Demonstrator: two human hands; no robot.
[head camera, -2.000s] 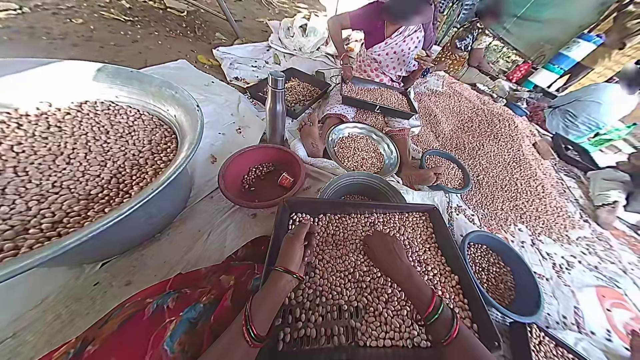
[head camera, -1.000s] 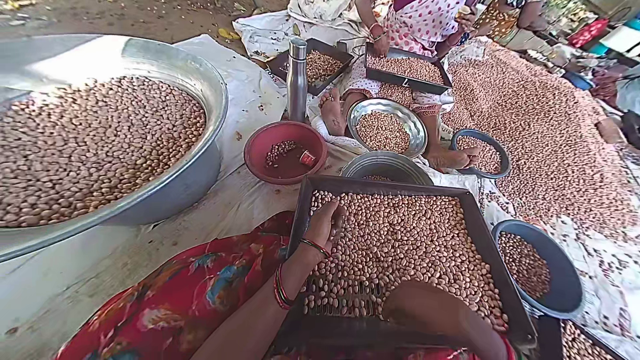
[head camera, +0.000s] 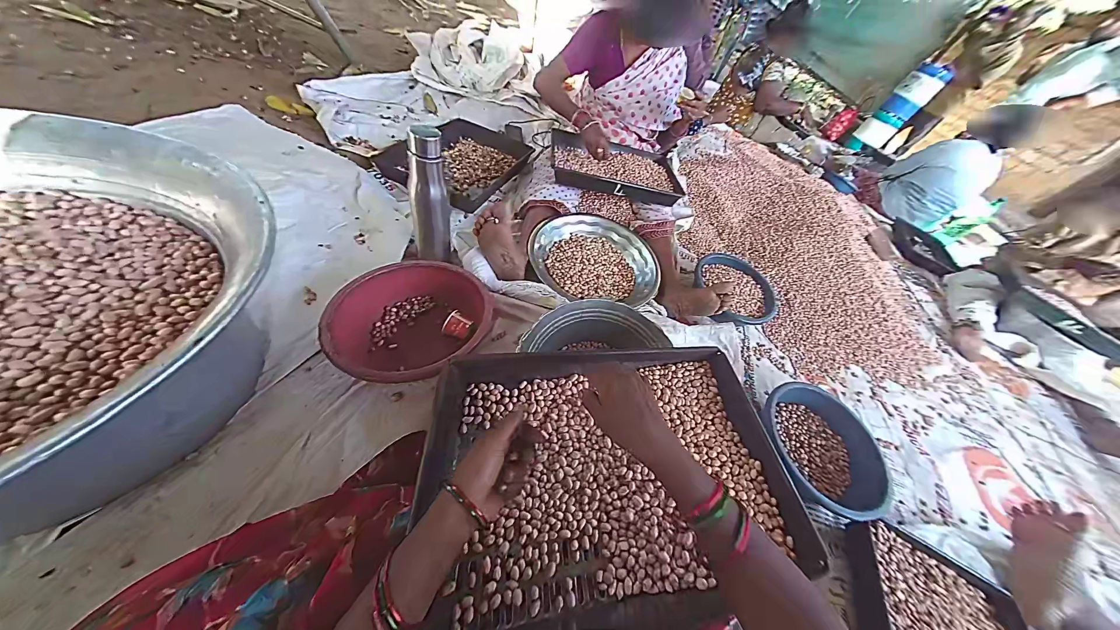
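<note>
A dark rectangular tray with a slotted base (head camera: 763, 437) lies before me, tilted in the view and covered with brown-pink nuts or seeds (head camera: 604, 516). Over its left part is my left hand (head camera: 497, 464), fingers curled; whether it holds a nut cannot be seen. My right hand (head camera: 623, 407) reaches to the far part of the tray, fingertips down among the nuts, its grip hidden by the hand itself. Bangles circle both wrists. Just beyond the tray's far edge stands a grey tub (head camera: 595, 319), partly hidden by it.
A large metal basin of nuts (head camera: 249, 262) stands left. Near the tray are a red bowl (head camera: 350, 350), a steel bottle (head camera: 429, 197) and a blue-grey tub (head camera: 862, 464). A person (head camera: 630, 96) sits opposite with a tray (head camera: 612, 181). A big nut heap (head camera: 787, 245) spreads at right.
My right hand has moved from the near part of the tray to its far edge. My left hand has come away from the tray's left side, nearer to me.
</note>
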